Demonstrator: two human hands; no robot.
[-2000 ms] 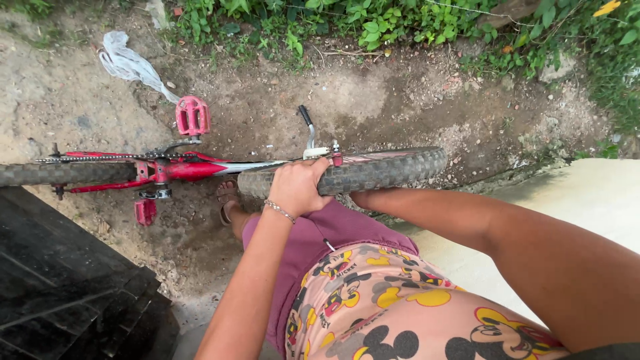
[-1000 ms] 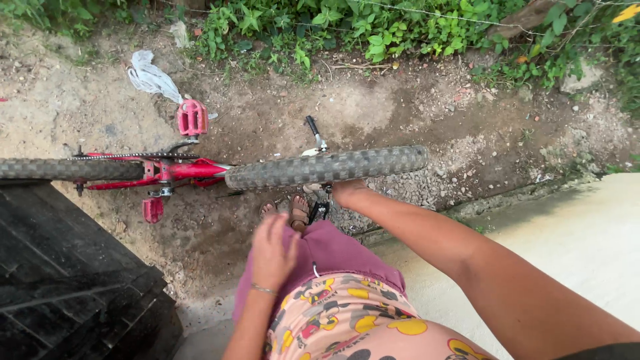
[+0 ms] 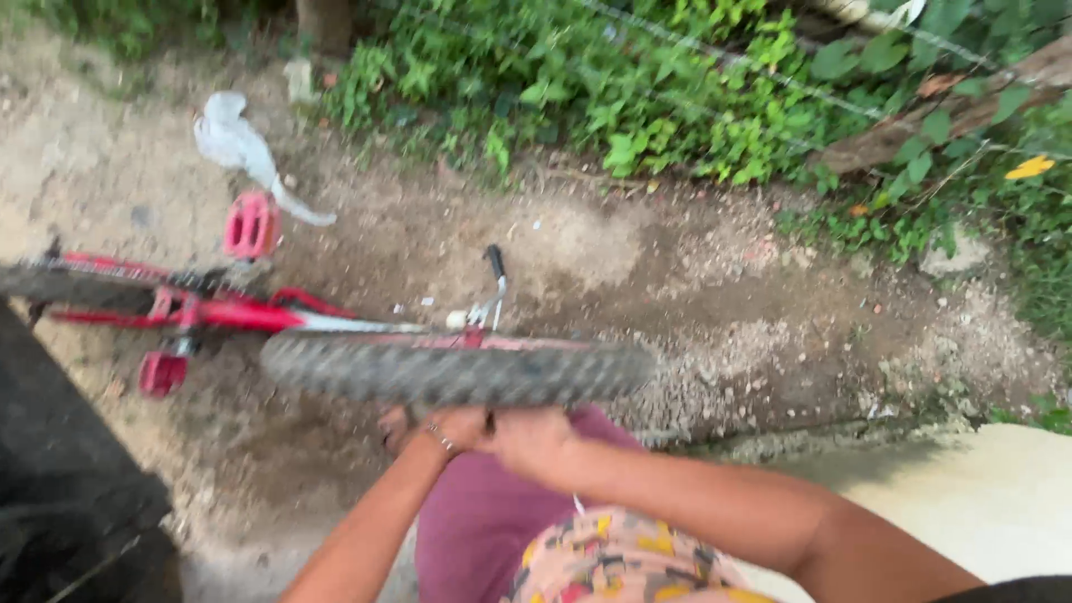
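Observation:
A red bicycle (image 3: 243,314) stands upside down, its pedals raised and a handlebar grip (image 3: 494,261) near the ground beyond the wheel. Its knobby front tire (image 3: 461,368) runs across the middle of the view. My left hand (image 3: 459,425), with a bracelet at the wrist, is at the near side of this tire, close to the axle area. Right beside it, touching or nearly so, is my right hand (image 3: 529,440). The fingers of both hands are blurred and partly hidden, so what they grip cannot be told.
A whitish plastic bag (image 3: 239,142) lies on the dirt beyond the red pedal (image 3: 251,224). Green plants and a wire fence (image 3: 720,57) border the far side. A dark panel (image 3: 67,469) is at the near left, and a pale concrete surface (image 3: 963,494) at the near right.
My left hand was on top of the tire, then lifted off it toward my body; now it is beside my right hand at the wheel's near side. The front wheel has turned slightly.

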